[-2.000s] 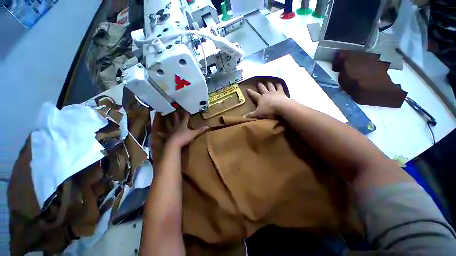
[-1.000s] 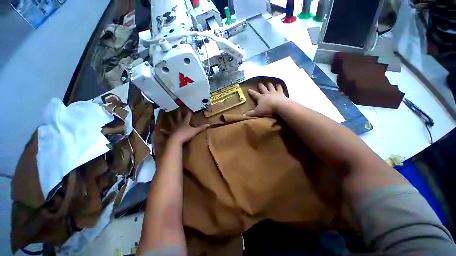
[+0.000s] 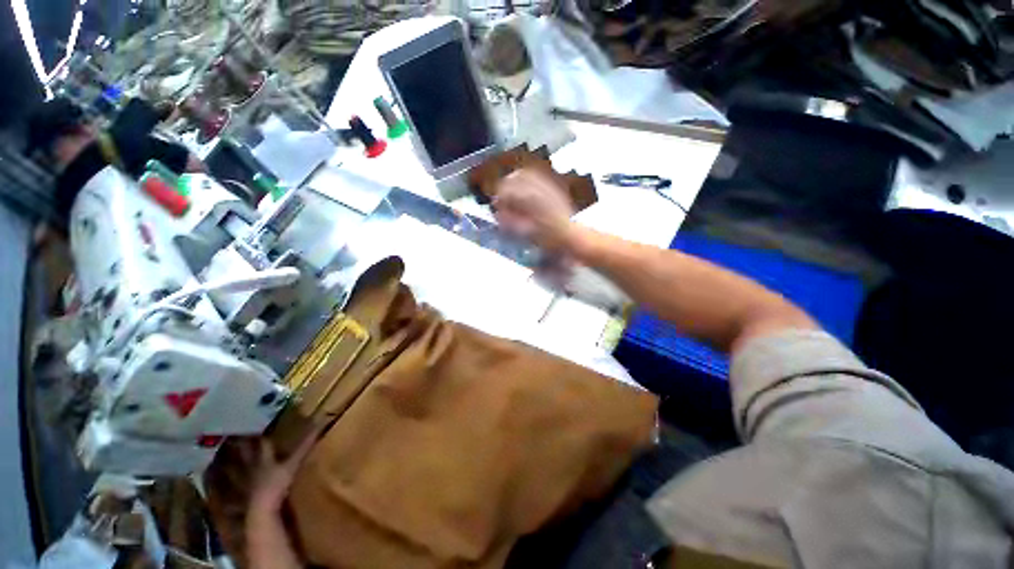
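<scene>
A large tan-brown garment panel [image 3: 478, 433] covers the table edge and my lap, with its upper edge under the yellow-brass clamp frame [image 3: 330, 361] of the white sewing machine head [image 3: 184, 383]. My left hand [image 3: 270, 472] lies on the panel beside the clamp, fingers spread, partly cut off from clear view by the cloth. My right hand [image 3: 534, 208] is over the stack of dark reddish-brown pieces [image 3: 500, 172]. It is blurred, with its fingers bent, and whether it grips a piece cannot be told.
A control panel with a dark screen [image 3: 443, 98] stands behind the stack. Dark snips [image 3: 637, 180] lie to its right. A blue bin [image 3: 739, 295] is below the table at right. Red and green thread cones [image 3: 373, 136] stand behind. Brown and white cloth lies at lower left.
The view has swung to the right. My right hand has left the panel and moved to the brown stack. My left hand is still on the panel. The panel's right part is now more bunched.
</scene>
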